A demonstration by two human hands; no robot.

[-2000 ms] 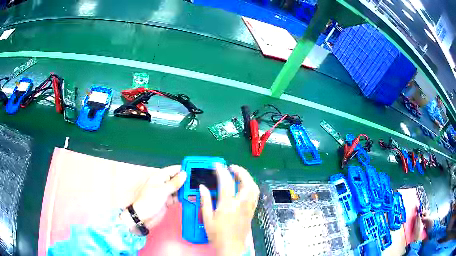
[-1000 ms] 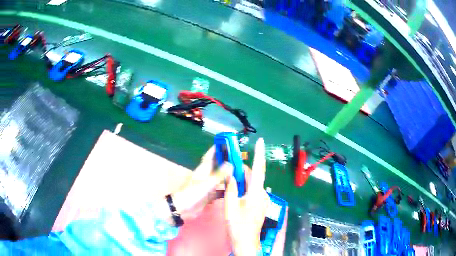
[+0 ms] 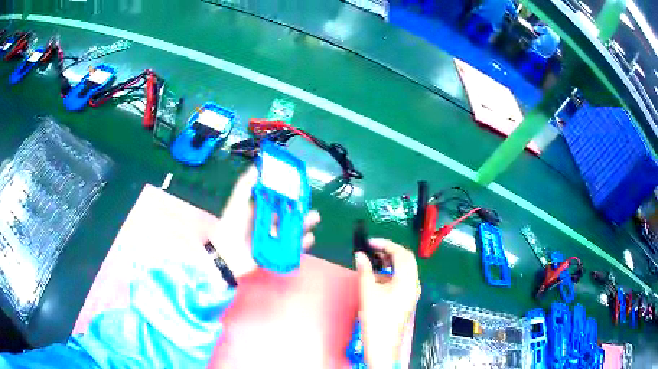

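Observation:
My left hand (image 3: 242, 223) holds a blue front housing (image 3: 281, 216) raised above the far edge of the pink mat (image 3: 288, 317). A white panel shows in its large window and openings show below. My right hand (image 3: 389, 292), right of the housing and apart from it, pinches a small black piece (image 3: 366, 245) between thumb and fingers. Part of another blue object (image 3: 356, 346) shows beside my right wrist on the mat, mostly hidden.
A clear tray with a dark screen (image 3: 463, 328) and a pile of blue housings (image 3: 570, 335) lie at right. Clamp leads (image 3: 431, 230), circuit boards (image 3: 393, 210) and blue housings (image 3: 204, 135) line the green bench. Clear trays (image 3: 43, 194) lie at left.
The housing was face up, then tilted on edge, and now shows its white panel, held further left and up. My right hand has left it and now holds a black piece. The view has swung.

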